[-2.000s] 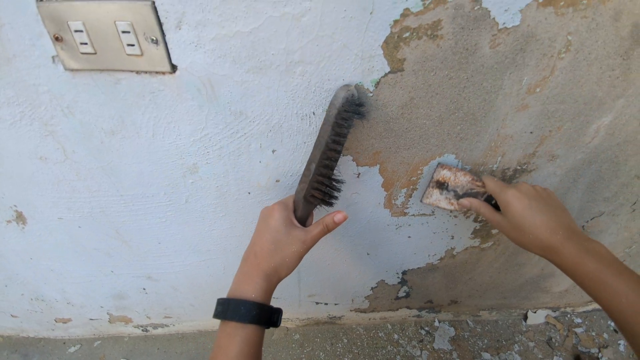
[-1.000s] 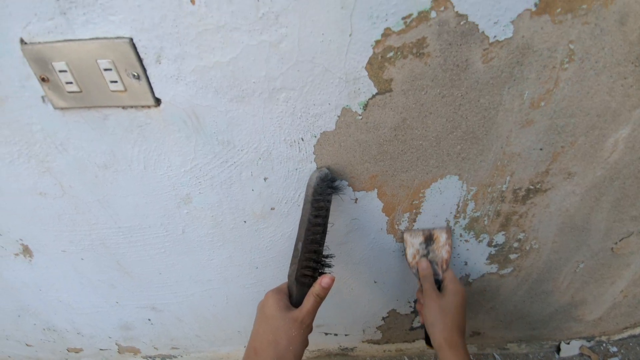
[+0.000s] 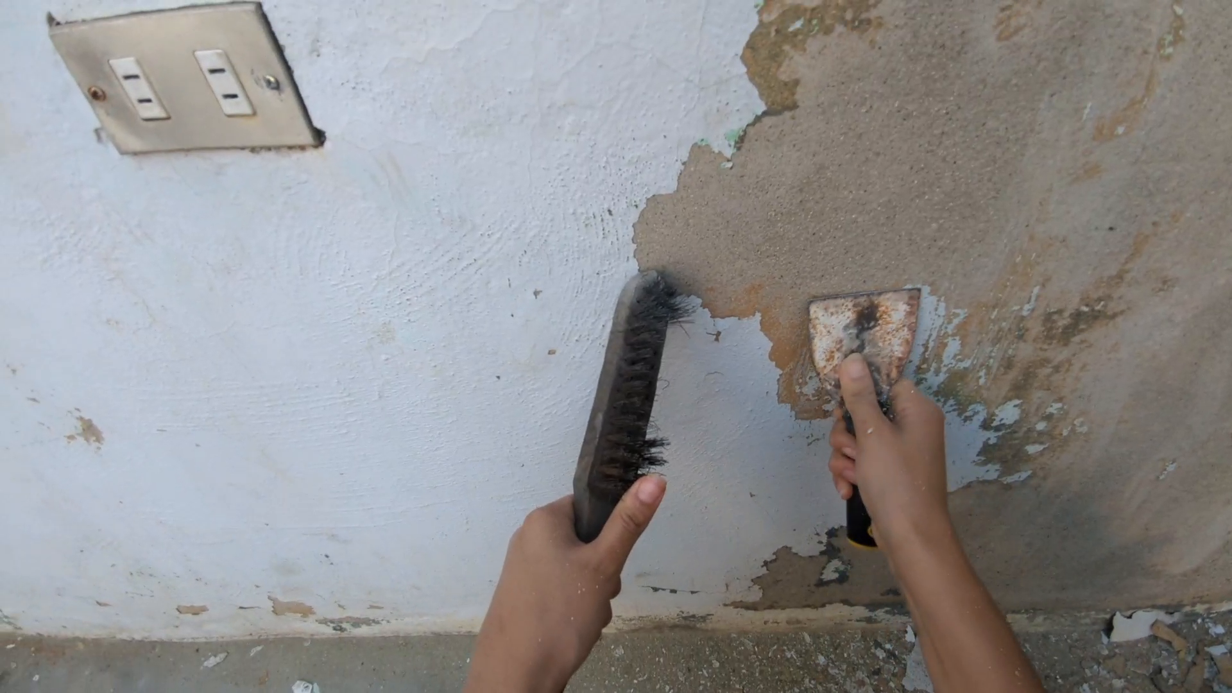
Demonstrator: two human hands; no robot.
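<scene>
My left hand (image 3: 568, 577) grips the lower end of a dark wire brush (image 3: 621, 395), its bristles turned to the right. The brush stands nearly upright before the white painted wall (image 3: 385, 366). My right hand (image 3: 895, 452) holds a paint scraper (image 3: 866, 332) by its black handle, thumb against the rusty, paint-stained blade. The blade points up, at the border between a remnant of pale paint and the bare plaster (image 3: 847, 192). Whether the blade touches the wall cannot be told.
A metal plate with two power outlets (image 3: 183, 82) is set in the wall at the upper left. Along the bottom runs a concrete floor (image 3: 385, 664), with paint flakes (image 3: 1141, 626) gathered at the right. Ragged paint edges border the bare area.
My right hand has turned the scraper from pointing left to pointing up. The brush was higher against the paint edge two seconds ago and now sits lower on the wall.
</scene>
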